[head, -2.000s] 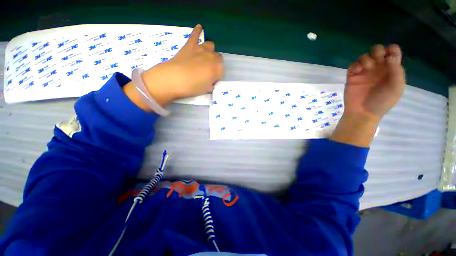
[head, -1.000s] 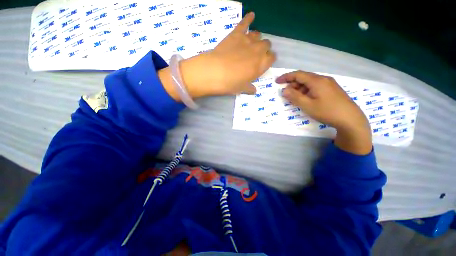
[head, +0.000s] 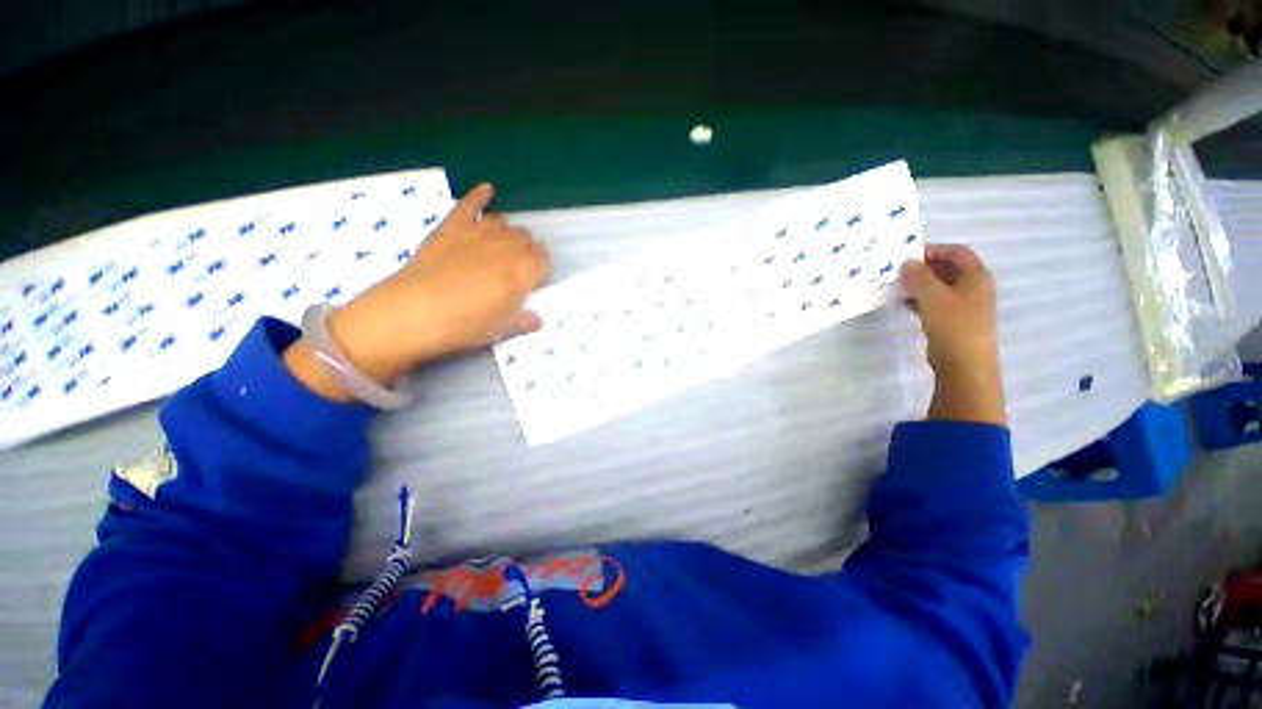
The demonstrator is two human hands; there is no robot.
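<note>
A white adhesive sheet with small blue 3M marks (head: 720, 298) lies slanted in front of me, its right end higher. My right hand (head: 952, 294) grips its right edge between thumb and fingers. My left hand (head: 464, 277) rests at the sheet's upper left corner, thumb near that corner. Its index finger points at the right end of the larger stack of adhesive sheets (head: 180, 284) on the left. Whether the left fingers grip anything cannot be told.
A dark green belt (head: 581, 159) runs along the far side, with a white scrap (head: 702, 135) on it. Clear-wrapped pale strips (head: 1176, 263) stand at the right bench end. Blue plastic (head: 1128, 457) shows below the ribbed foam bench (head: 692, 485). A small dark fleck lies near the right edge.
The right hand has moved from over the sheet's middle to its right edge and taken hold. The sheet now slants up to the right. The camera view has shifted.
</note>
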